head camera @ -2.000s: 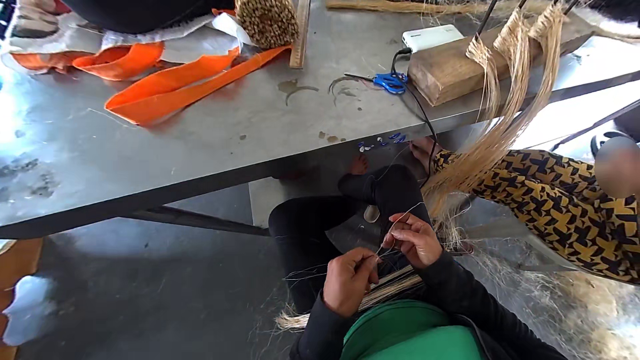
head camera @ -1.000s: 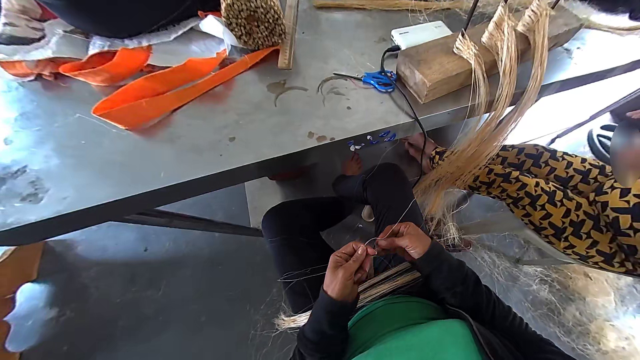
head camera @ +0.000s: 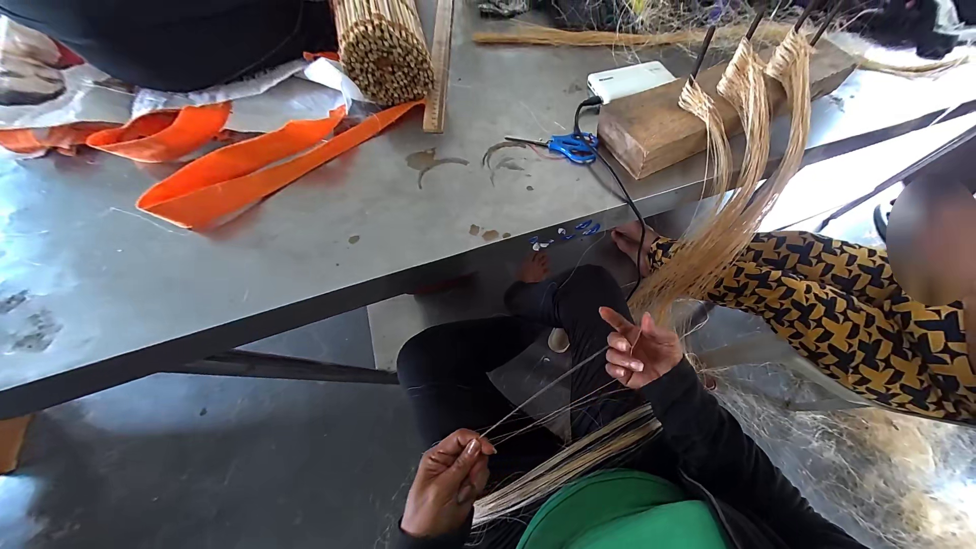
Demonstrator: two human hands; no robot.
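Note:
Low in the view, my left hand [head camera: 451, 478] pinches thin plant fibre strands [head camera: 545, 390] between thumb and index finger. The strands run up to the right to my right hand [head camera: 643, 349], whose lower fingers are curled on them while the index finger and thumb stand apart. Across my lap, under the strands, lies a bundle of pale fibres [head camera: 564, 465]. Just beyond my right hand hang long tan fibre hanks [head camera: 732, 221], looped over dark metal pegs on a wooden block [head camera: 663, 122] at the table's edge.
On the metal table [head camera: 305, 252] lie blue-handled scissors [head camera: 572, 147], a white device [head camera: 629, 81] with a black cable, an orange fabric strip [head camera: 229, 183], a wooden ruler [head camera: 439, 69] and a roll of thin sticks [head camera: 385, 57]. A person in patterned clothing [head camera: 831, 305] sits at right; loose fibres [head camera: 862, 450] cover the floor there.
My hands were close together over my lap; now they are far apart, with the strands stretched between them. The left hand has moved down and left.

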